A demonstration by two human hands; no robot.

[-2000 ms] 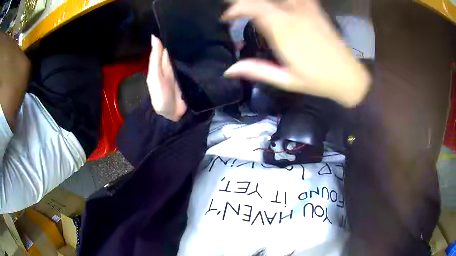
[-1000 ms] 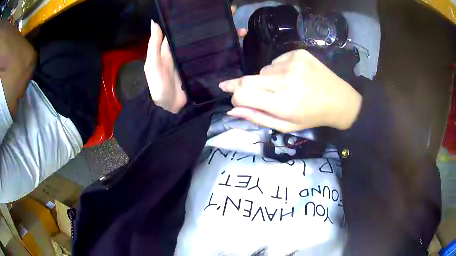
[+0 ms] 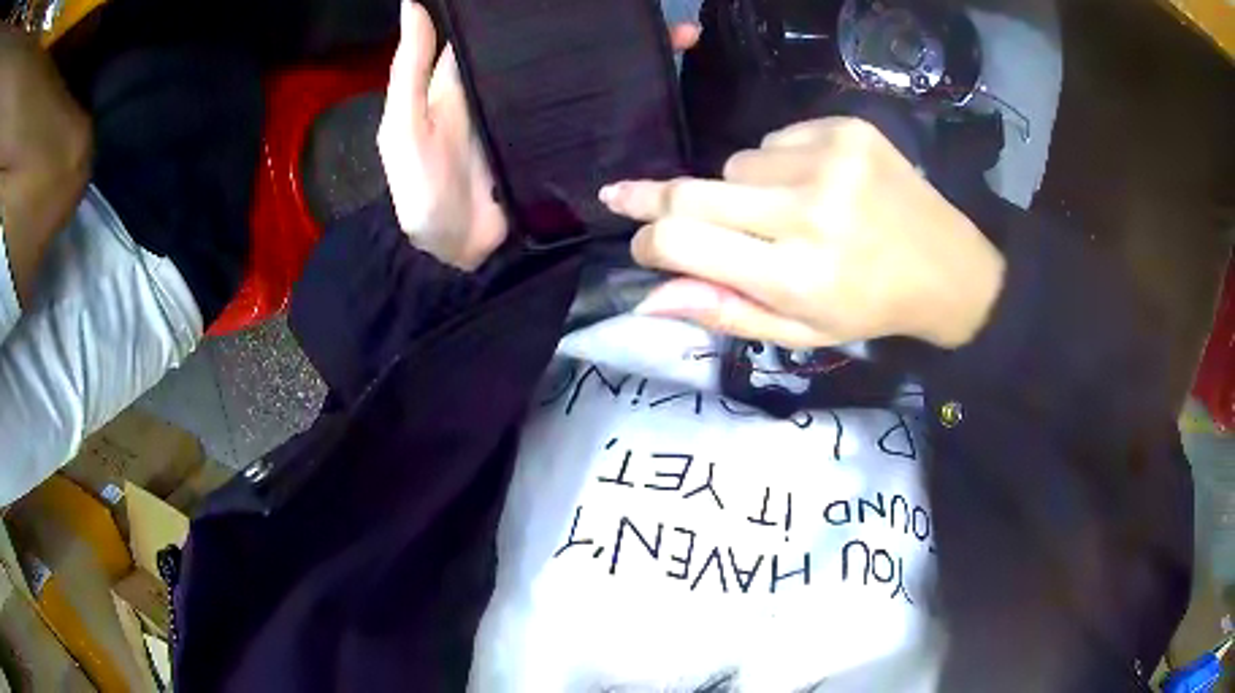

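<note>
A black smartphone (image 3: pixel 576 122) with a dark screen lies in my left hand (image 3: pixel 443 156), tilted, its top cut off by the upper edge. My left fingertips show past its right side. My right hand (image 3: pixel 826 244) is over the lap with its index fingertip at the lower part of the screen; it holds nothing visible. Glossy black housings (image 3: pixel 779 48) are heaped beyond my right hand, one with a round shiny clear face (image 3: pixel 910 52). Another black unit with thin red wires (image 3: pixel 779 368) rests against the white shirt, partly hidden by my right hand.
A person's bare arm (image 3: pixel 38 149) and light grey clothing are at the left. A red stool (image 3: pixel 278 203) stands between us. Open cardboard boxes (image 3: pixel 156 535) are at lower left. Yellow-edged table parts show at the top corners. A blue object (image 3: pixel 1199 673) is at lower right.
My right hand has come down from above the phone to its lower screen, fingers more curled. The phone and housings have shifted slightly up and right in the last second.
</note>
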